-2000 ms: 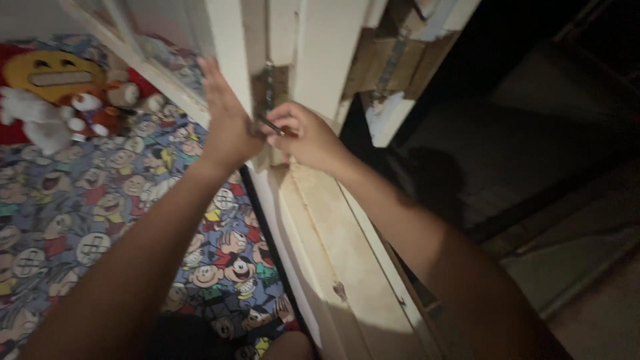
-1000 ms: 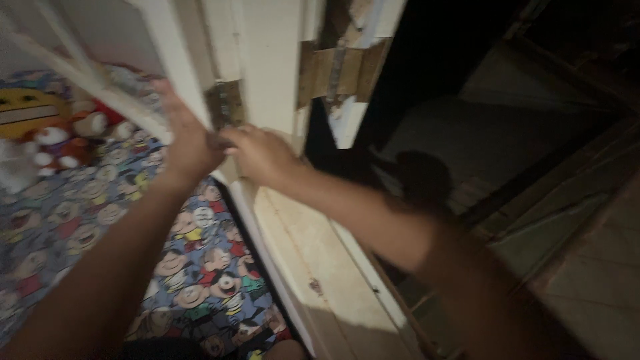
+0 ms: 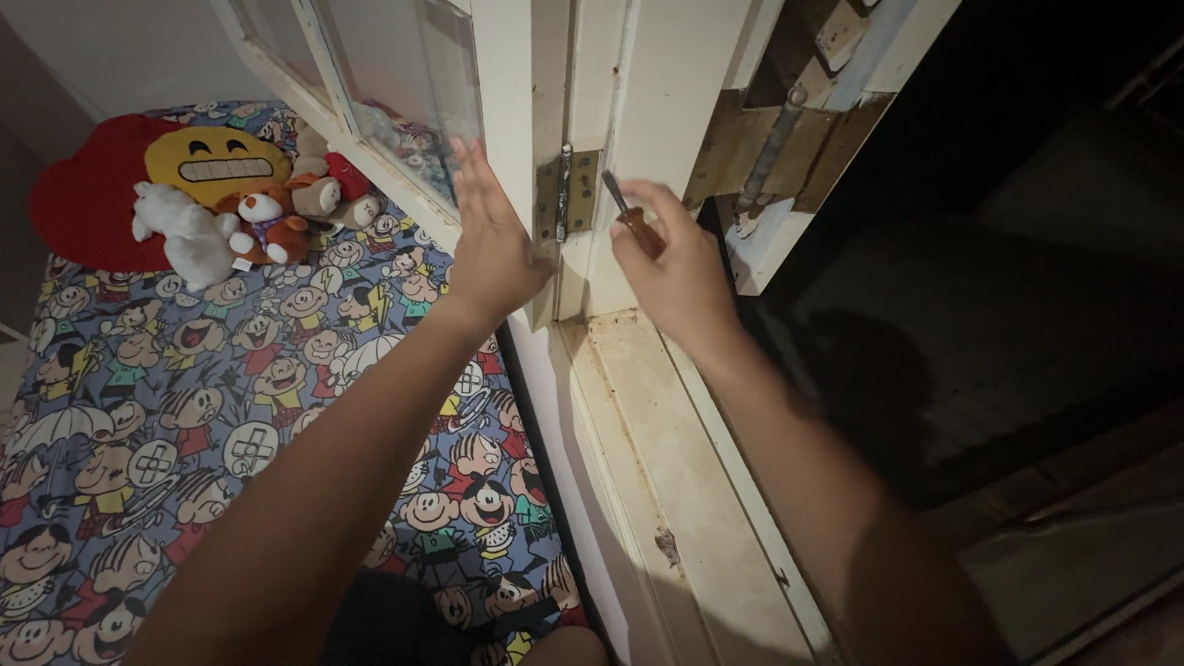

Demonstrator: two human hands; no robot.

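Observation:
My right hand (image 3: 671, 268) grips a small screwdriver (image 3: 638, 222) by its amber-brown handle, with the shaft pointing up and left. The screwdriver's tip is beside a metal butt hinge (image 3: 566, 194), apart from it. That hinge joins a white window sash (image 3: 507, 102) with glass panes to the white window frame (image 3: 657, 120). My left hand (image 3: 495, 240) rests against the sash edge just left of the hinge, fingers stretched upward over it and holding no tool. Further right, a second, larger hinge (image 3: 772, 148) sits on another white panel with bare wood showing.
The worn windowsill (image 3: 666, 462) runs down below the frame. On the left lies a bed with a cartoon-print cover (image 3: 222, 370), holding a red-and-yellow emoji cushion (image 3: 217, 157) and several plush toys (image 3: 190, 236). Beyond the sill at right is a dark area.
My right hand with the screwdriver has drawn back to the right from the hinge, where both hands were close together. The hinge now shows plainly. My left hand stays against the sash.

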